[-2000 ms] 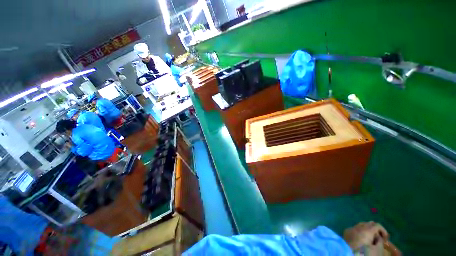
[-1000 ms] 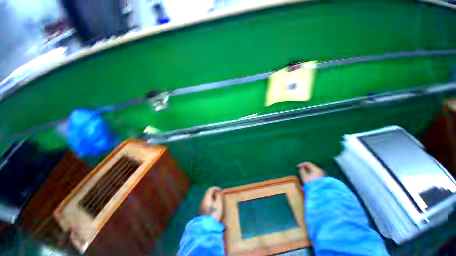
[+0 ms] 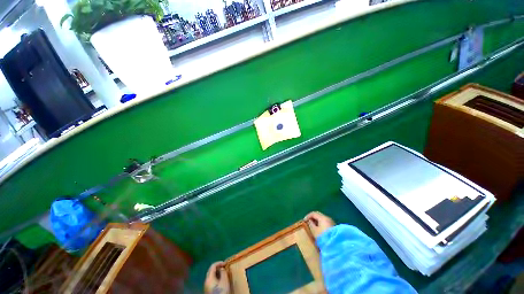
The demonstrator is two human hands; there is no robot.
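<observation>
A wooden frame (image 3: pixel 240 255) with an orange-brown rim, pale inner border and open middle is in front of me at the bottom centre, its near edge cut off by the picture. Green bench shows through its opening. My left hand (image 3: pixel 217 279) grips its left far corner and is partly cut off. My right hand (image 3: pixel 318 221) grips its right far corner, the blue sleeve behind it. A stack of panels and separators (image 3: pixel 396 241) lies to the right, with a silvery-grey LCD panel (image 3: pixel 411 178) on top.
Stacks of wooden frames stand at the lower left (image 3: pixel 123 234) and at the right (image 3: pixel 459 129). A blue plastic bag (image 3: pixel 72 223), metal clamp (image 3: pixel 142 172) and yellow card (image 3: pixel 278 127) are at the back rail (image 3: pixel 345 86). A potted plant (image 3: pixel 115 11) stands beyond the panel.
My view has turned right and levelled somewhat. Two seconds ago one hand showed, with no frame; one second ago both hands held the frame, and they still do.
</observation>
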